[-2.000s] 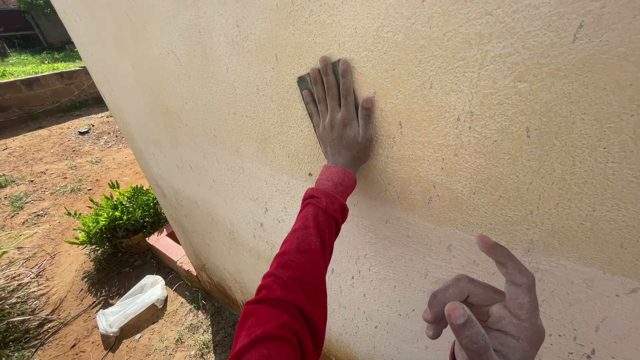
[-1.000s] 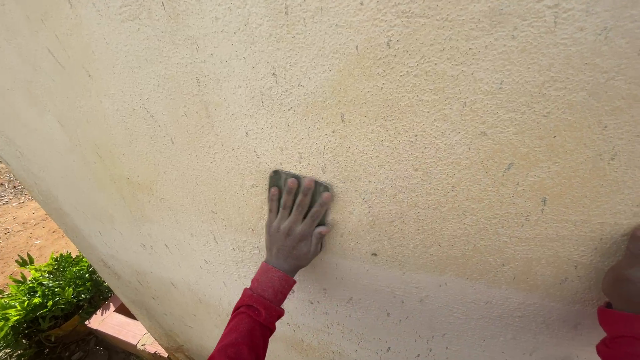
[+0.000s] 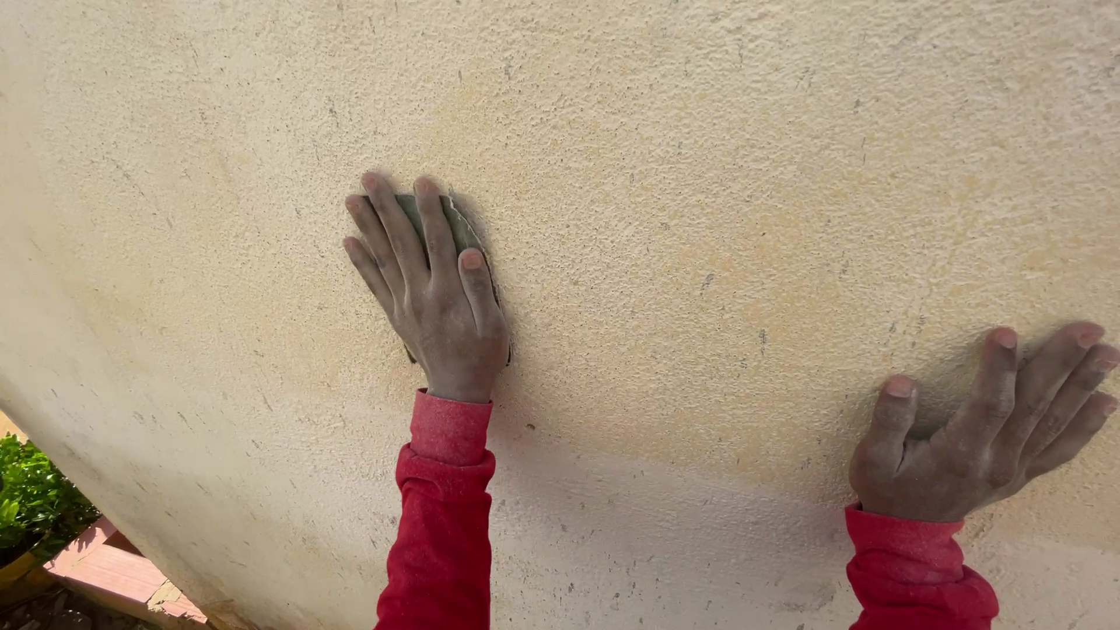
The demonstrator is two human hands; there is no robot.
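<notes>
My left hand (image 3: 442, 302) presses a dark green-grey sheet (image 3: 464, 229), probably sandpaper, flat against the textured cream wall (image 3: 656, 219). Its fingers are spread over the sheet, and the sheet's edges show between the fingers and beside the thumb. At the right, my right hand (image 3: 980, 433) rests against the same wall with fingers apart, holding nothing. Both wrists are in dusty red sleeves. Yellowish patches and small dark marks cover the wall, and a paler band runs along its lower part.
At the lower left, beyond the wall's slanting edge, a leafy green plant (image 3: 39, 494) grows beside a low reddish brick border (image 3: 118, 573).
My right hand, raised off the wall with curled fingers two seconds ago, now lies against it. My left hand has stayed on the sheet at the wall. The view has turned closer onto the wall.
</notes>
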